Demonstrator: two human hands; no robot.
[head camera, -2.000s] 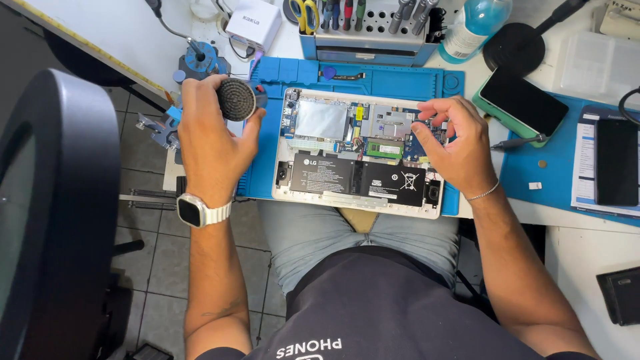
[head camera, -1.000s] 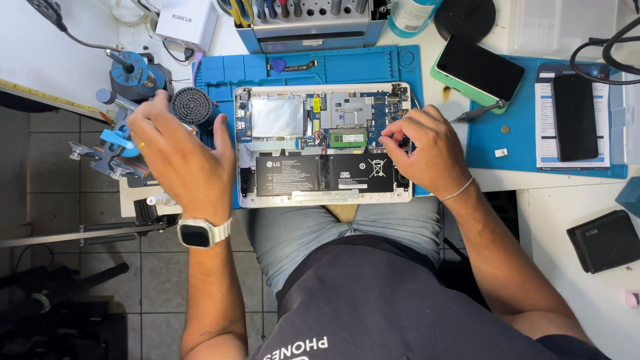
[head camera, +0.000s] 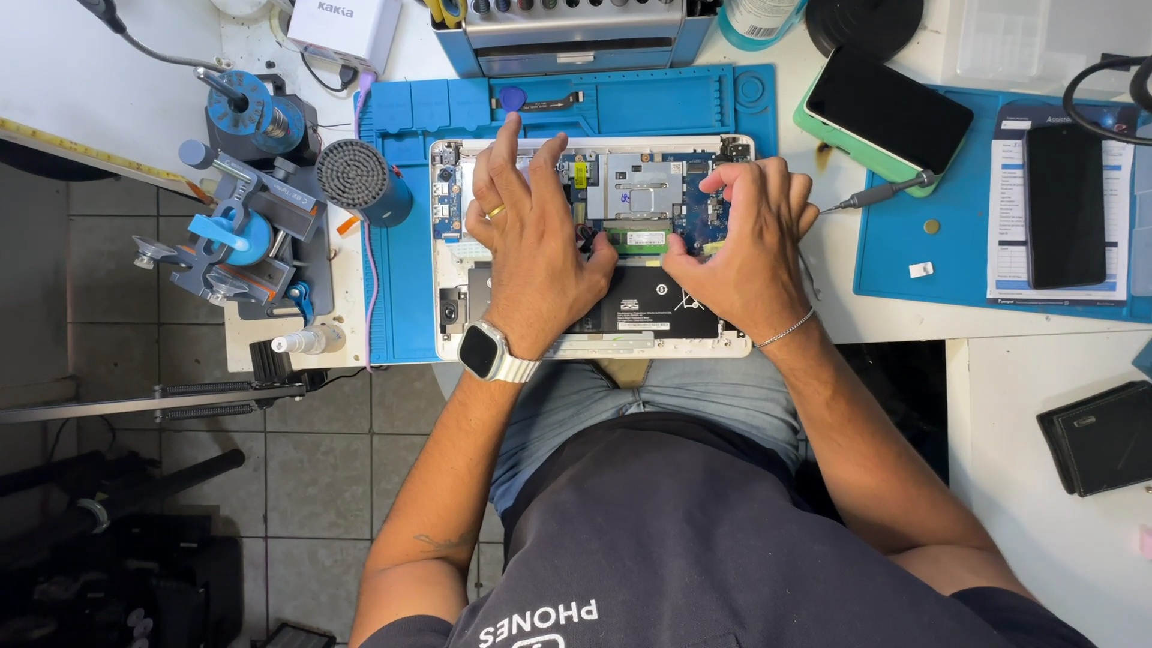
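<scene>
An opened laptop base (head camera: 733, 345) lies on a blue silicone work mat (head camera: 396, 315), its battery (head camera: 643, 301) toward me and its circuit board (head camera: 693, 202) farther away. My left hand (head camera: 540, 243) is over the left half, with its thumb at the left end of the green memory module (head camera: 639, 239). My right hand (head camera: 751, 234) has its thumb by the module's right end and its fingers curled above the board. Both hands hold nothing that I can see. Left of the laptop stands a round brush-like cylinder (head camera: 364, 180) with a dark studded top.
Left of the mat are a metal clamp fixture (head camera: 247, 234) and a small white bottle (head camera: 310, 339). A tool organizer (head camera: 567, 45) stands behind. To the right lie a phone on a green case (head camera: 886, 112), a precision screwdriver (head camera: 877, 192) and another phone (head camera: 1065, 207).
My left hand has let go of the cylinder, which now stands left of the laptop, and has moved right over the laptop. My right thumb has come to the memory module's right end.
</scene>
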